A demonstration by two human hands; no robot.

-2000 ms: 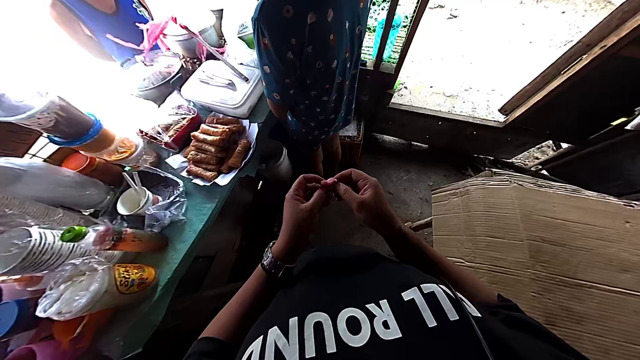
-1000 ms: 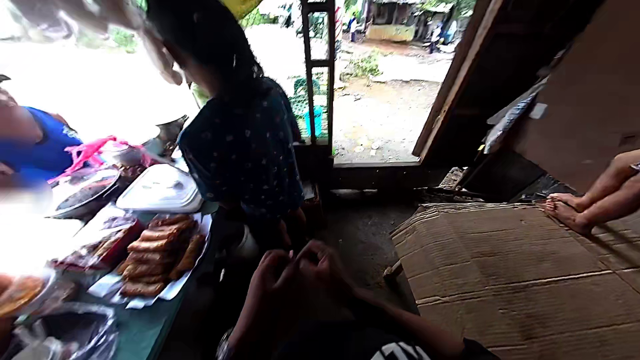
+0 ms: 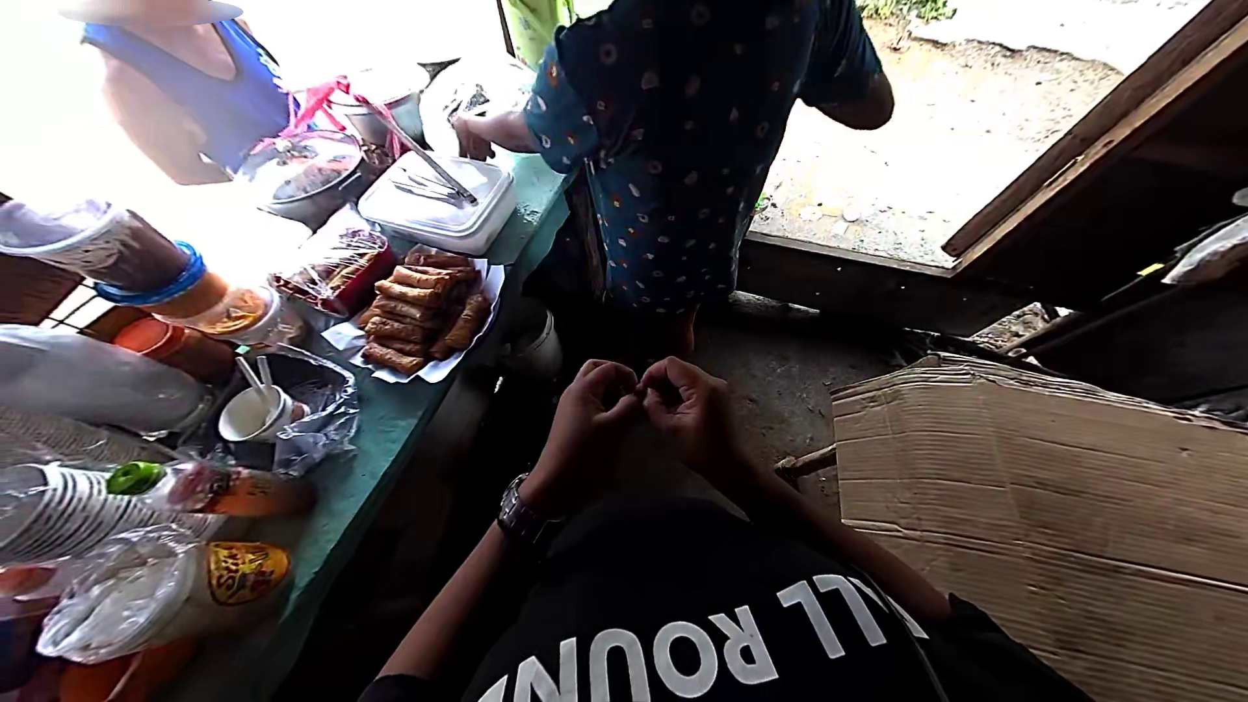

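Observation:
My left hand (image 3: 593, 419) and my right hand (image 3: 687, 414) are raised in front of my black shirt, fingertips meeting or nearly so. Each has its fingers curled toward the thumb; whether something small is pinched between them cannot be made out. A metal wristwatch (image 3: 522, 509) is on my left wrist. To the left of my hands, fried spring rolls (image 3: 405, 317) lie piled on white paper at the edge of a green table (image 3: 390, 414). Behind them sits a white lidded container (image 3: 439, 205) with tongs on top.
A person in a blue patterned garment (image 3: 682, 146) stands ahead at the table; another in a blue top (image 3: 210, 88) is beyond it. Stacked cups (image 3: 68, 512), a plastic-wrapped red tray (image 3: 341, 268) and a pot (image 3: 312, 180) crowd the table. Flattened cardboard (image 3: 1033, 497) lies at right.
The view has swung up and back down. The person in the patterned garment now reaches a hand over the far end of the table. My hands stay close together in front of me.

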